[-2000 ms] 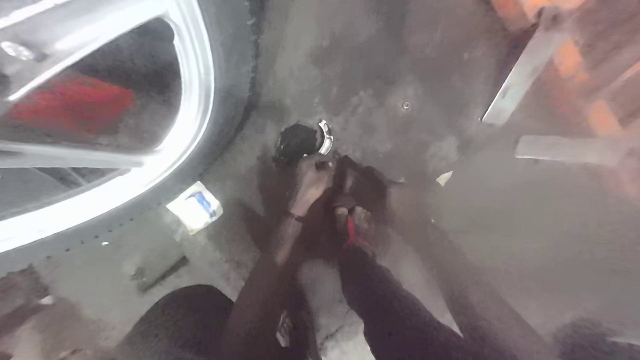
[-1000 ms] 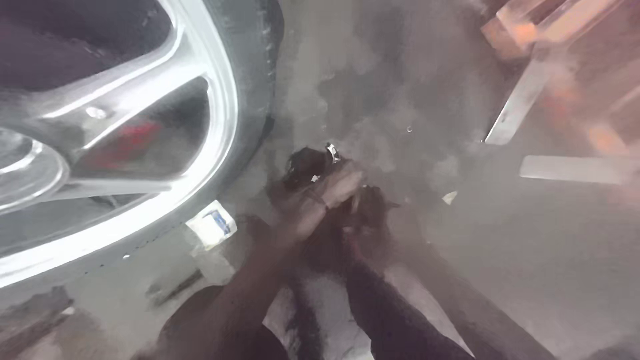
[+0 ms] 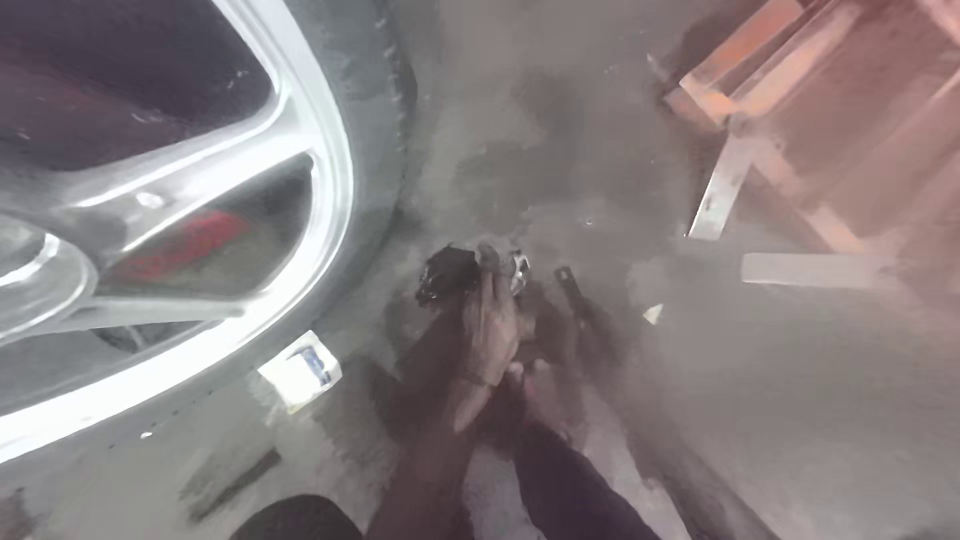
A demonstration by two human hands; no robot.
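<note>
Near the middle of the head view, my left hand [image 3: 491, 326] reaches forward with its fingers extended, between a black lumpy part [image 3: 448, 276] on its left and a shiny metal piece [image 3: 519, 271] on its right. Its fingertips touch or nearly touch both; whether it grips either is unclear. My right hand [image 3: 544, 386] is close behind and to the right, dim and blurred, and what it holds cannot be made out. A dark bar-like tool [image 3: 570, 285] points forward from the shadow right of the hands.
A large tyre [image 3: 367, 135] with a silver alloy wheel [image 3: 330, 187] fills the left. A white packet [image 3: 301, 371] lies by it, with a dark strip [image 3: 236, 484] below. An orange metal frame [image 3: 757, 52] with flat metal legs [image 3: 810, 270] stands at right.
The left hand's fingers now extend forward beside the black part, where they were bent close to the right hand. The dark bar-like tool now shows to the right of the hands.
</note>
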